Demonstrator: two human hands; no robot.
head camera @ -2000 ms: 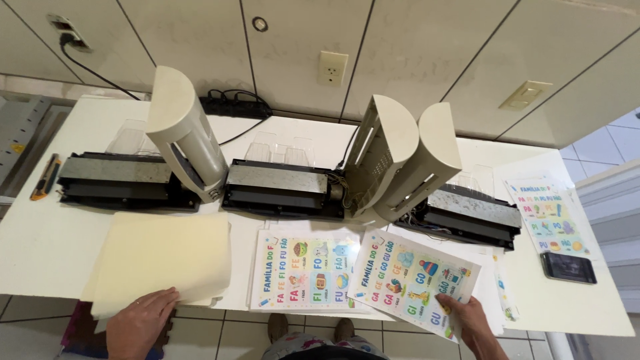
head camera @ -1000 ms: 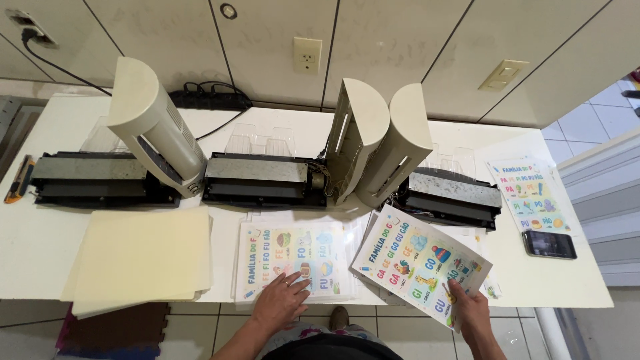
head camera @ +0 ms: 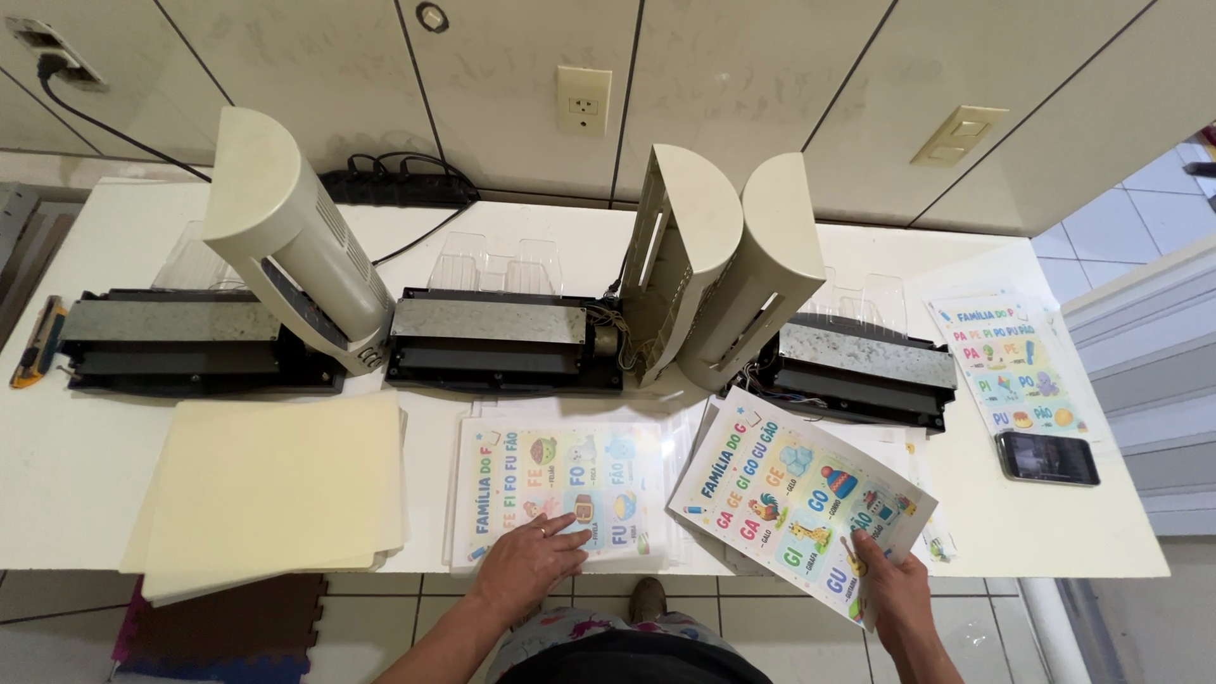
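Note:
My left hand (head camera: 534, 562) rests flat, fingers spread, on the lower edge of a stack of printed syllable sheets (head camera: 484, 518) under glossy clear plastic. My right hand (head camera: 893, 579) pinches the lower right edge of another printed syllable sheet (head camera: 750, 465), which lies tilted over other sheets near the front edge of the white table. Left of my left hand lies a stack of cream-coloured sheets (head camera: 275, 484). Behind the papers stand opened laminating machines, among them a left one (head camera: 180, 323), a middle one (head camera: 489, 318) and a right one (head camera: 864, 356).
Beige machine covers (head camera: 285, 199) stand upright between the machines. A utility knife (head camera: 38, 342) lies at the far left. A smartphone (head camera: 1048, 458) touches a printed sheet (head camera: 1007, 361) at the right. A black power strip (head camera: 394, 188) with cables sits by the tiled wall.
My left hand has moved right, from the cream sheets onto the printed stack. My right hand still holds its sheet.

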